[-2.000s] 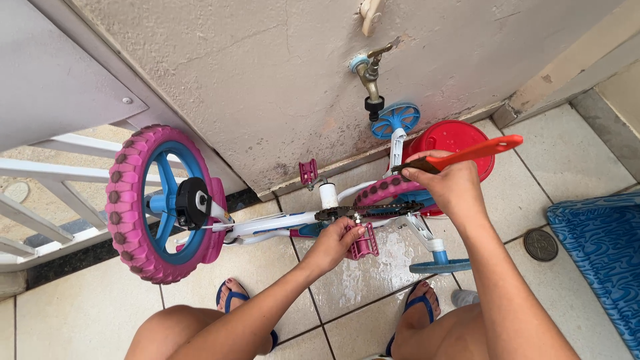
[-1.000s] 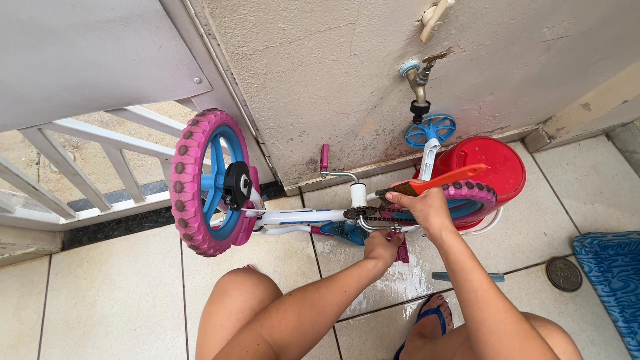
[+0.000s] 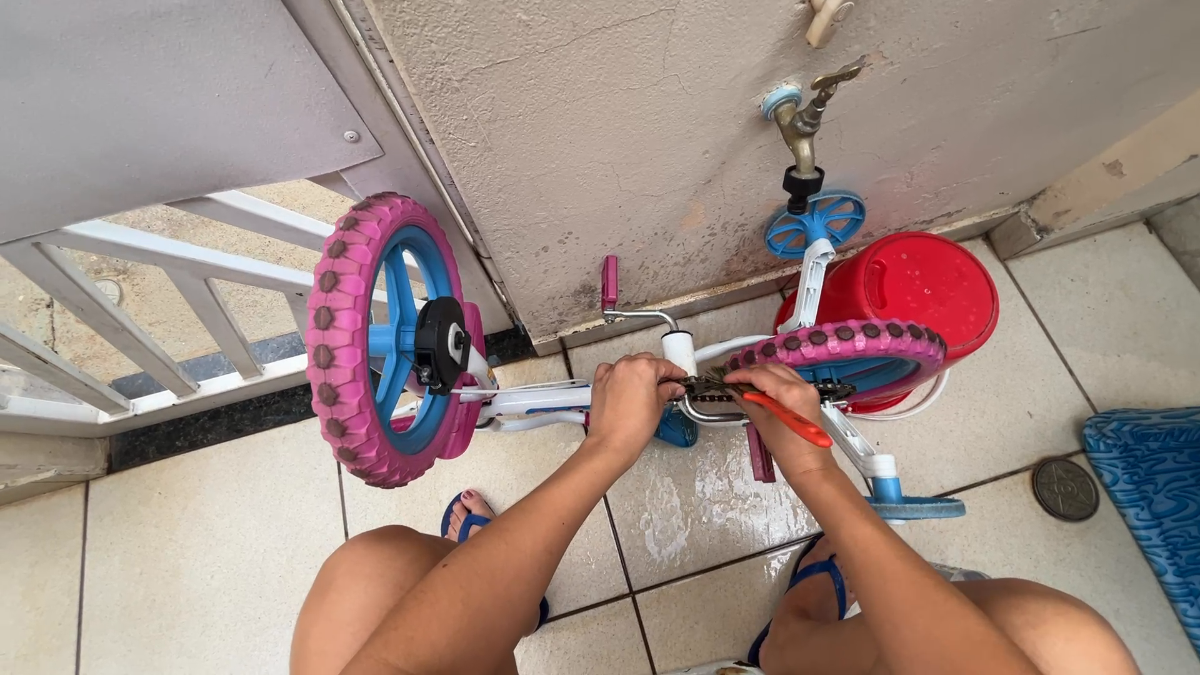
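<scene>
A small bicycle, its white frame low between the knees, rests upside down on the tiles, with a pink front wheel at left and a pink rear wheel at right. My left hand is at the front end of the chain, beside the crank; its fingertips are partly hidden. In my right hand is an orange-handled brush, its working end at the chain and mostly covered by the fingers. One pink pedal points toward the wall, the other toward me.
Behind the rear wheel stands a red plastic bucket. A brass tap juts from the wall above a blue training wheel; another training wheel is near my right forearm. A metal gate, a floor drain and a blue mat flank the bicycle.
My left hand has moved from beside the near pedal to the front end of the chain. The orange handle, which pointed up and right, now points down and right. The crank has turned.
</scene>
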